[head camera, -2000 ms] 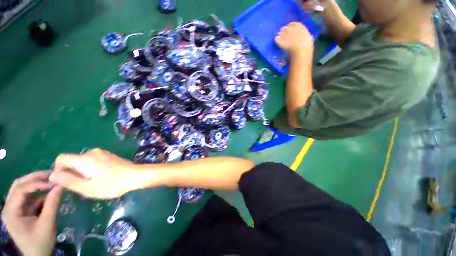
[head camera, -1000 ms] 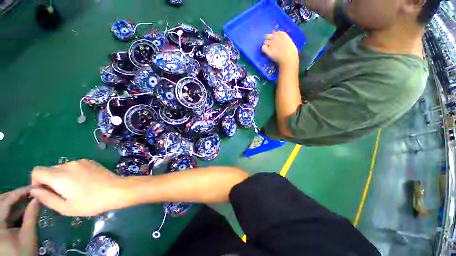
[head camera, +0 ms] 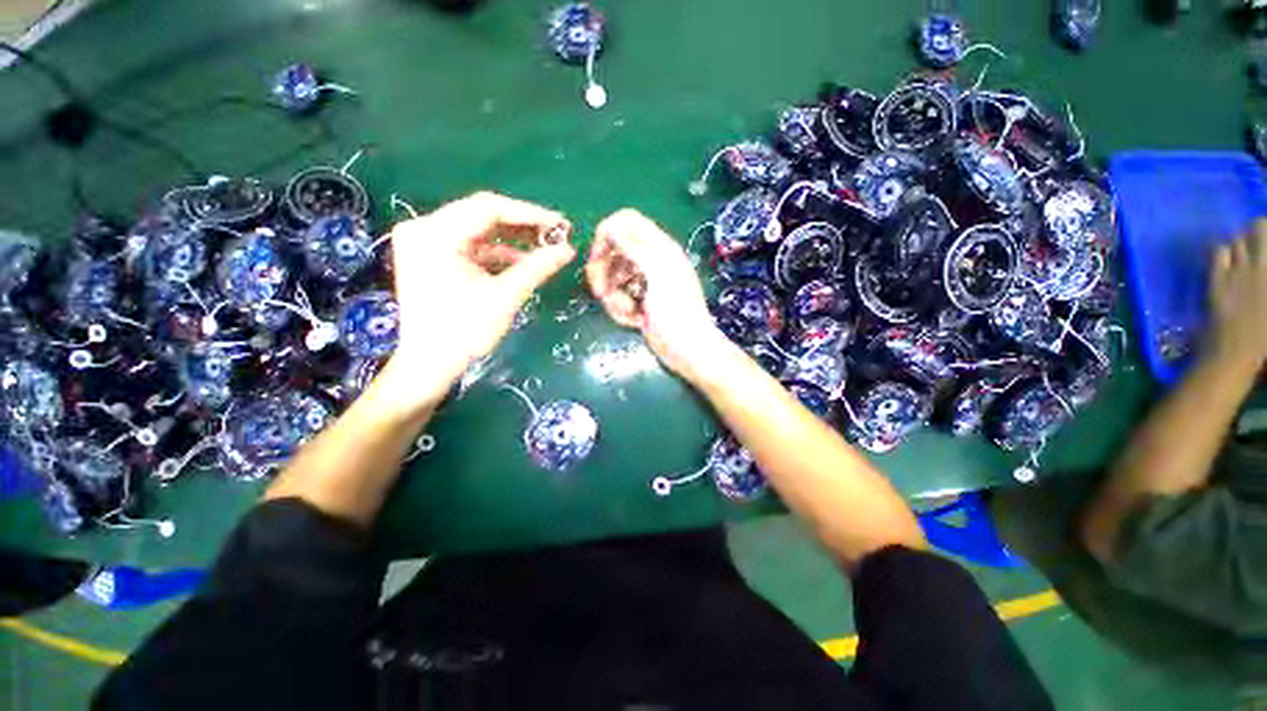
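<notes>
My left hand (head camera: 473,271) is raised over the green bench, with a small shiny ring (head camera: 556,233) pinched between thumb and forefinger. My right hand (head camera: 646,278) is just right of it, not touching it, with fingers curled around small shiny pieces (head camera: 635,285) near the palm. Below my hands, a round wired unit (head camera: 561,433) with a blue-silver face and white lead lies on the bench. Small loose rings (head camera: 563,353) are scattered between it and my hands.
A heap of wired units (head camera: 209,368) lies left, another (head camera: 889,278) right. Single units lie at the far side, one (head camera: 577,31) straight ahead. A neighbour's arm (head camera: 1181,403) reaches over a blue tray (head camera: 1167,229) at far right. A black cable (head camera: 139,104) lies far left.
The view has swung left, bringing both heaps into sight. My hands, together before, are now slightly apart, and my right hand's fingers are curled.
</notes>
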